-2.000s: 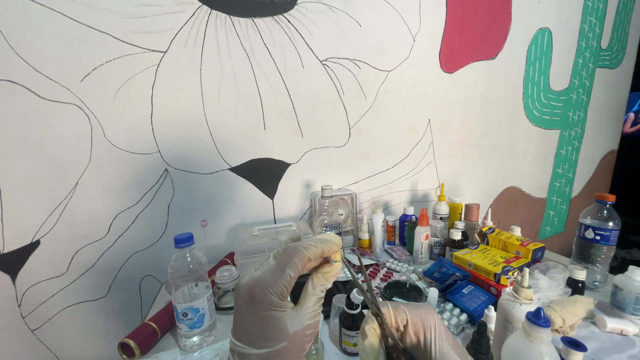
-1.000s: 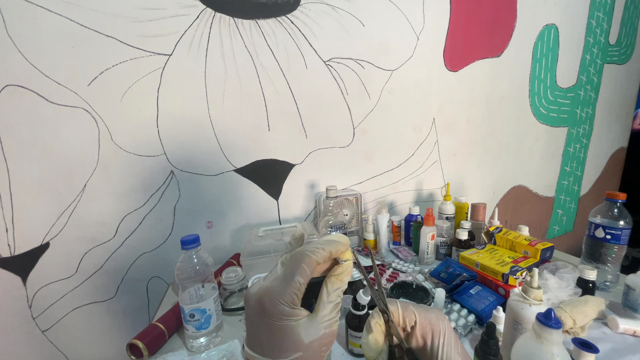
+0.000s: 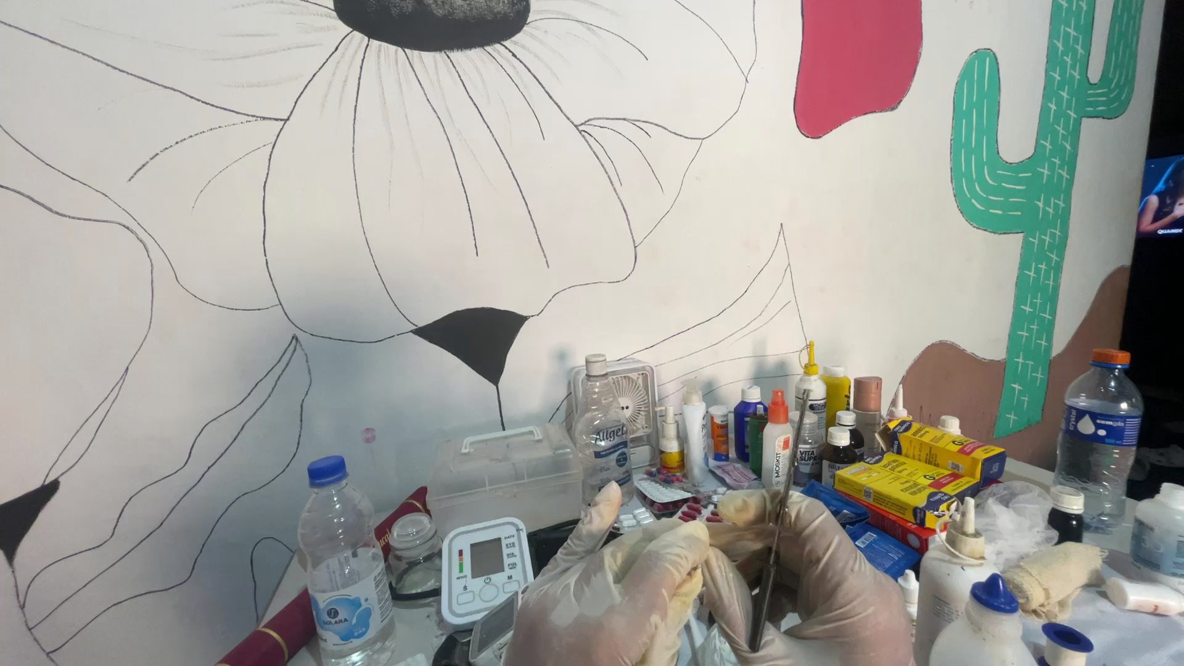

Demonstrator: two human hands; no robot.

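Note:
Both hands wear pale latex gloves and meet low in the middle of the head view. My right hand [image 3: 823,583] is closed around a thin metal instrument [image 3: 775,555], scissors or a clamp, seen nearly edge-on with its tip pointing up. My left hand [image 3: 615,592] touches the right one, its thumb raised and its other fingers curled; whether it pinches something small cannot be told. Behind the left hand lies a digital blood pressure monitor [image 3: 487,569]. Blister packs of red capsules [image 3: 696,511] show just beyond the fingertips.
A water bottle [image 3: 344,564], a glass jar [image 3: 414,550] and a clear plastic box [image 3: 499,472] stand at left. Behind are a gel bottle [image 3: 603,435], a small fan [image 3: 645,388] and several bottles. Yellow boxes [image 3: 893,488], white squeeze bottles [image 3: 953,583], and a rolled gauze bandage [image 3: 1054,578] lie at right.
The hands, apart before, have come together. The metal instrument, with its blades spread earlier, now appears as one upright line. The left hand has moved right, uncovering the blood pressure monitor.

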